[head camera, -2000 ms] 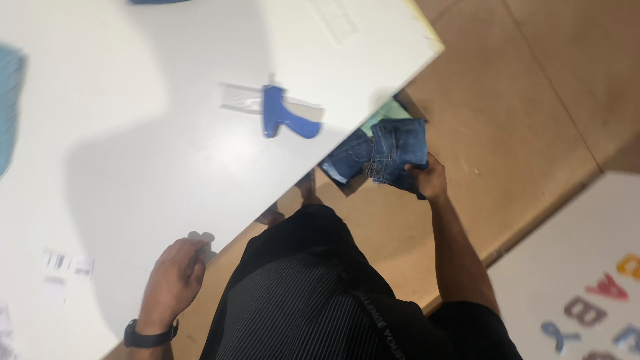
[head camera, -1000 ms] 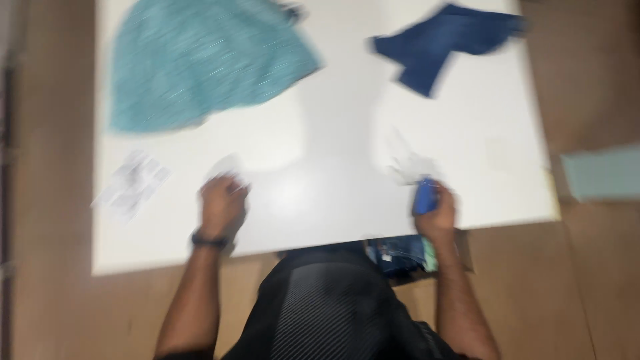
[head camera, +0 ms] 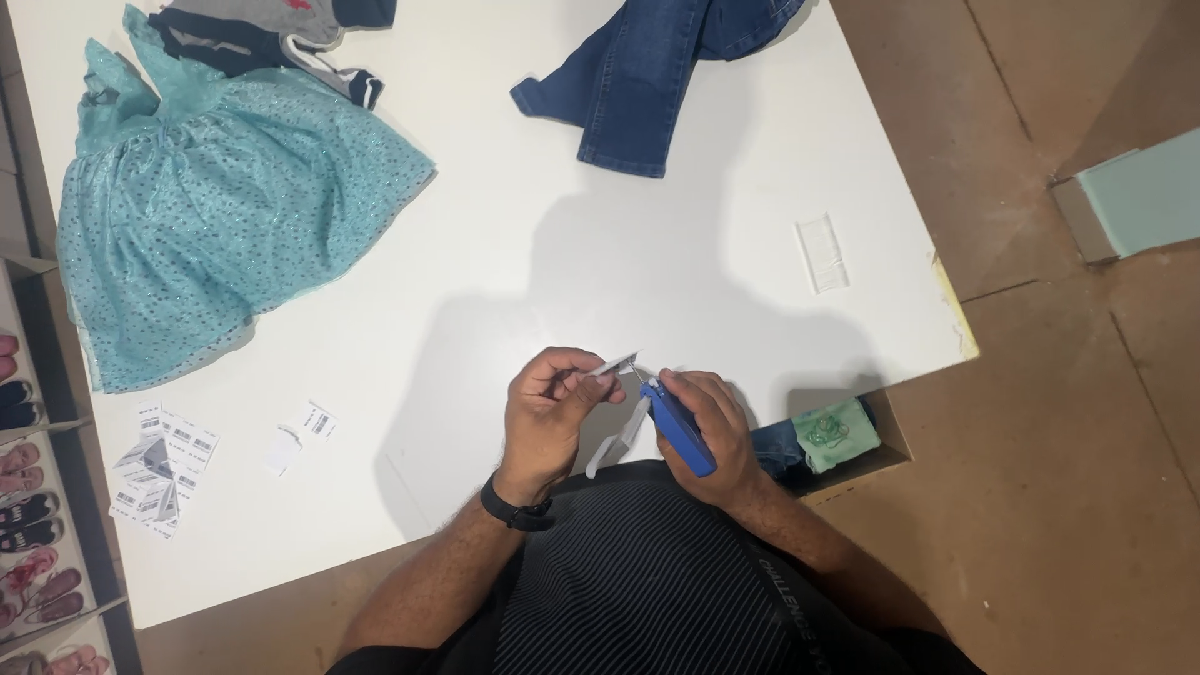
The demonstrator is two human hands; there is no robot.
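My right hand [head camera: 714,436] is closed around a blue tagging gun [head camera: 682,431], its needle pointing up and left. Between the thumb and fingers of my left hand [head camera: 553,412] is a small white paper tag [head camera: 615,364], held at the needle's tip; whether the needle passes through it I cannot tell. A strip of clear-white plastic fasteners [head camera: 617,442] hangs from the gun. Another fastener strip [head camera: 822,253] lies on the white table [head camera: 469,253] to the right. Printed barcode labels [head camera: 164,469] lie in a pile at the left, with a loose label [head camera: 320,421] beside them.
A turquoise glitter dress [head camera: 244,206] and a grey and navy garment [head camera: 272,37] lie at the upper left, blue jeans [head camera: 637,84] at the top. Below the table's right edge is a box [head camera: 898,441] of folded clothes. Shoes [head camera: 28,511] fill shelves at the left.
My right hand was at the jeans in the box two seconds ago, then took the tagging gun. Both hands have since come together, with the tag now at the gun's needle.
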